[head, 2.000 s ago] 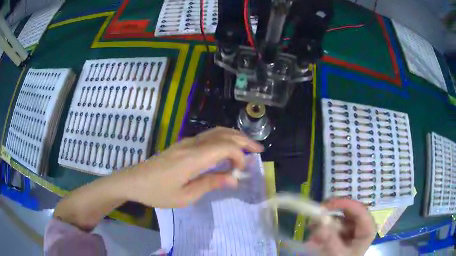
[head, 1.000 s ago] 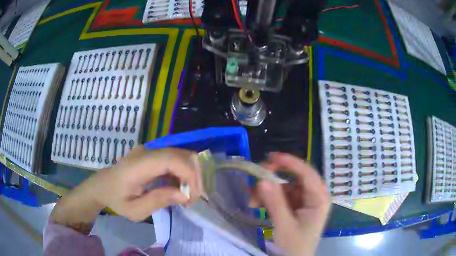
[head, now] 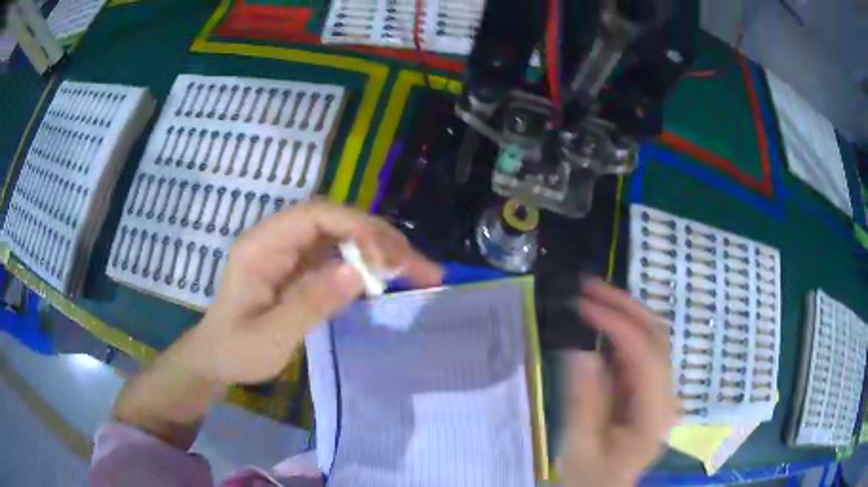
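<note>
My left hand (head: 295, 290) is above the left edge of the lined record sheets (head: 438, 371), with a small white piece (head: 362, 268) pinched at its fingertips. I cannot tell if it is a finger cot or tape. My right hand (head: 619, 380) is blurred, right of the sheets, fingers apart, with nothing visible in it. The test fixture (head: 571, 124) stands behind. Its clear pressing plate (head: 542, 181) is raised above the brass-coloured ring (head: 521, 214) on the round silver base (head: 507, 243).
White foam trays with rows of dark parts lie left (head: 224, 181), far left (head: 71, 181), right (head: 704, 314), far right (head: 833, 371) and behind (head: 400, 21). A blue edge (head: 476, 273) shows behind the sheets. Red wires (head: 554, 57) hang at the fixture.
The pale strip between my hands is no longer visible. My left hand has moved up and my right hand has moved right, away from it. The sheets now cover most of the blue tray.
</note>
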